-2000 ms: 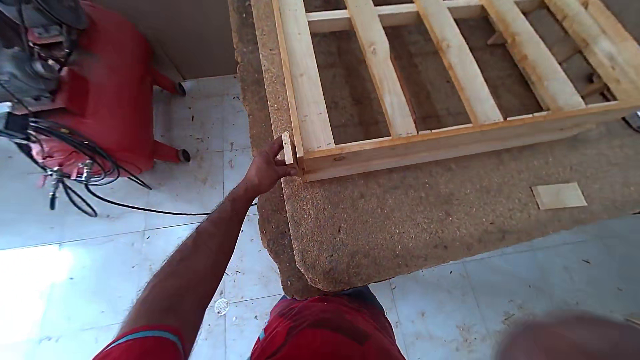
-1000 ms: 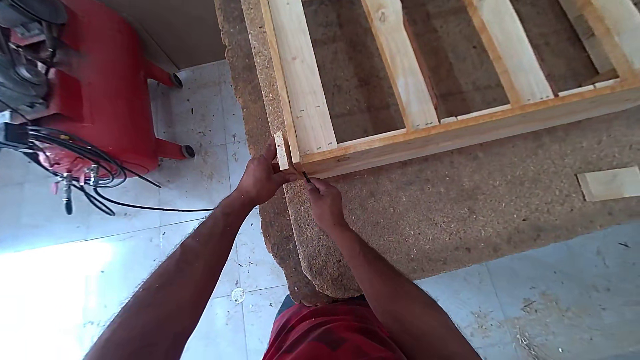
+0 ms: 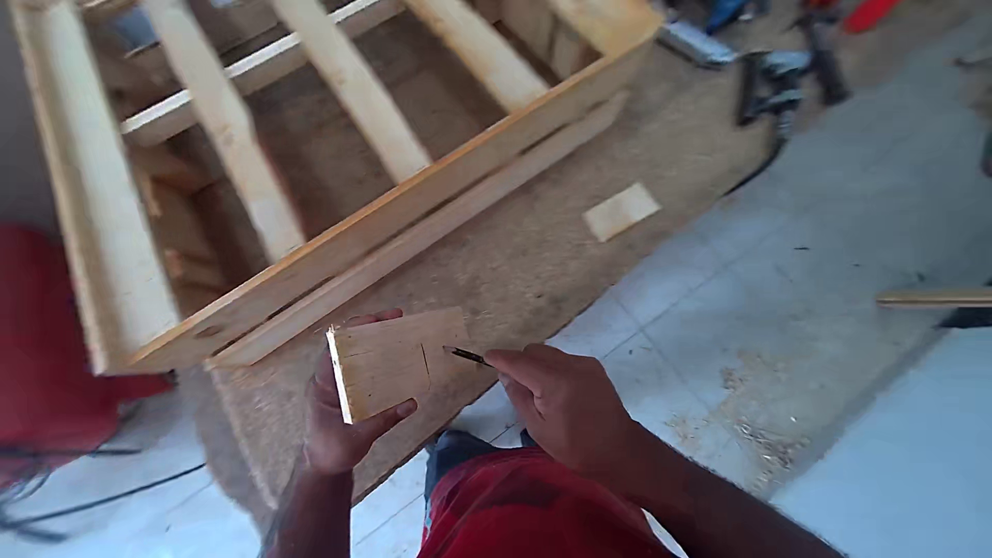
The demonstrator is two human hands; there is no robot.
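Observation:
My left hand (image 3: 341, 418) holds a small flat wooden board (image 3: 387, 368) from below and its left side, thumb on the near edge. Dark pencil lines cross the board's face. In my right hand (image 3: 566, 395) is a pencil (image 3: 467, 356), its tip at the right part of the board. Beyond both hands lies a slatted wooden frame (image 3: 434, 182) on a particle board worktop (image 3: 511, 271). A loose rectangular wood offcut (image 3: 622, 211) rests on the worktop, right of the frame.
At the left stands a red tank (image 3: 54, 333) with a black hose (image 3: 116, 496) on the floor. An air nailer-like tool (image 3: 779, 81) and other tools lie at the worktop's far right. Wood shavings (image 3: 763, 446) litter the tiled floor. A wooden strip (image 3: 934, 297) juts in at right.
Both hands have left the frame's near corner, and the small board is now held up in front of my body. My right hand came into play after the earliest frame. The view has swung right.

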